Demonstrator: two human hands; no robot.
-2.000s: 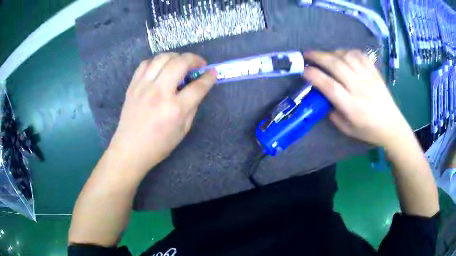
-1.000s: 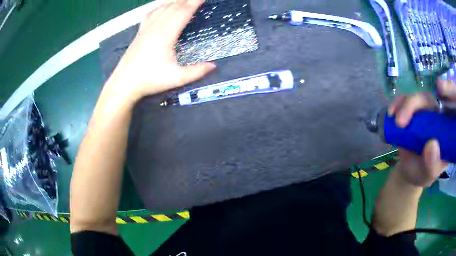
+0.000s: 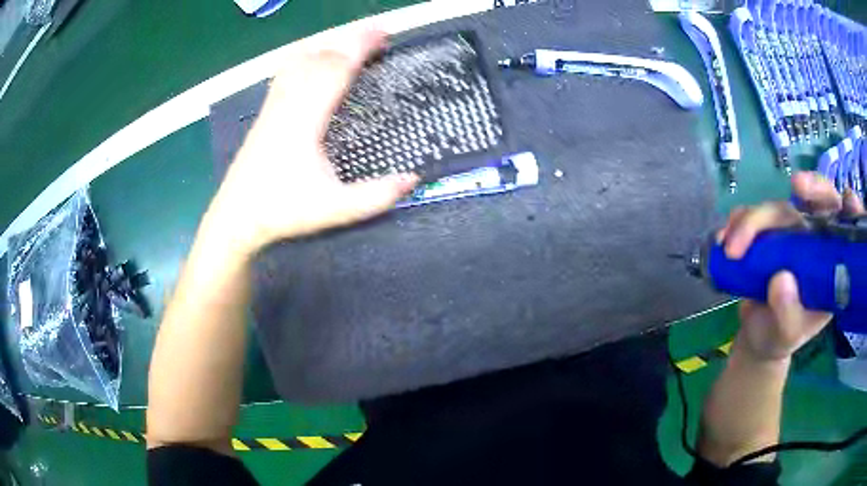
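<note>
My left hand (image 3: 304, 161) grips the black screw tray (image 3: 418, 109) at its left side, fingers at the far edge and thumb near the front edge. Silver screws cover the tray, with a dotted grid towards its near side. The open handle housing (image 3: 475, 180), with its board showing, lies on the dark mat (image 3: 475, 275) just in front of the tray; its left end is hidden by my left hand. My right hand (image 3: 781, 285) holds the blue electric screwdriver (image 3: 794, 269) at the right, off the mat's edge, its bit pointing left.
A curved handle unit (image 3: 618, 71) lies on the mat's far right. Another (image 3: 713, 85) stands beside the mat, with rows of handle units (image 3: 784, 71) beyond. At left are a clear bag (image 3: 57, 304) and loose black parts (image 3: 128, 285). A black cord (image 3: 686, 418) hangs near my right forearm.
The housing was released from both hands onto the mat. My right hand picked up the screwdriver and moved right. My left hand moved to the tray, which has shifted nearer the housing.
</note>
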